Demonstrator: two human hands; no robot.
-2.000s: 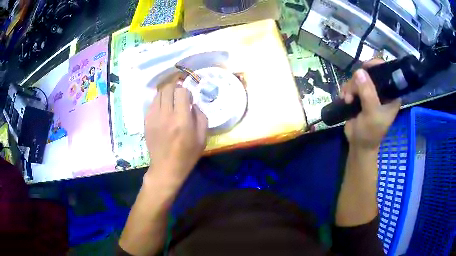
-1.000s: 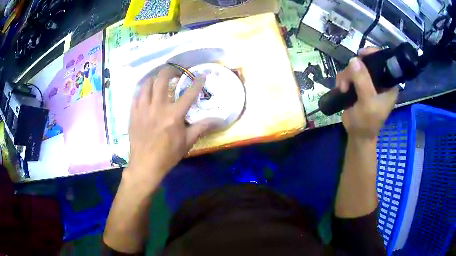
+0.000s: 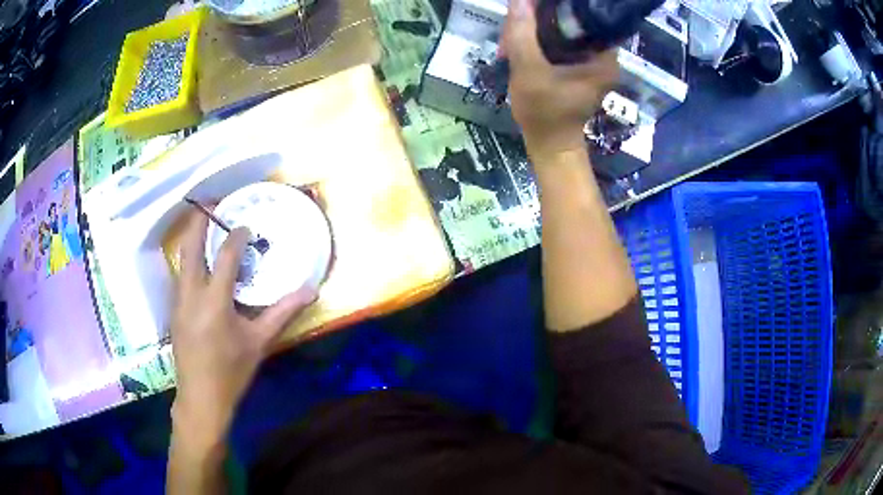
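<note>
The white round housing (image 3: 281, 237) lies on the yellow foam work pad (image 3: 387, 213), with white arms of the bracket housing (image 3: 131, 227) around its left side. Thin dark lead wires (image 3: 208, 213) run from the upper left to its centre. My left hand (image 3: 218, 300) rests over its left side, fingers spread, thumb at the lower rim; part of the housing is hidden under the fingers. My right hand (image 3: 557, 92) is raised at the top, gripping the black electric screwdriver (image 3: 595, 24), which the frame edge cuts off.
A yellow bin (image 3: 150, 116) of small silvery screws stands behind the pad at left, beside a brown board (image 3: 339, 43) bearing a round tub. Grey metal fixtures (image 3: 465, 72) stand at the back. A blue crate (image 3: 760, 309) is at right, a pink cartoon mat (image 3: 48, 261) at left.
The view has shifted right, so bench items sit further left. My right hand has moved up and away from the pad with the screwdriver. My left hand stays at the housing.
</note>
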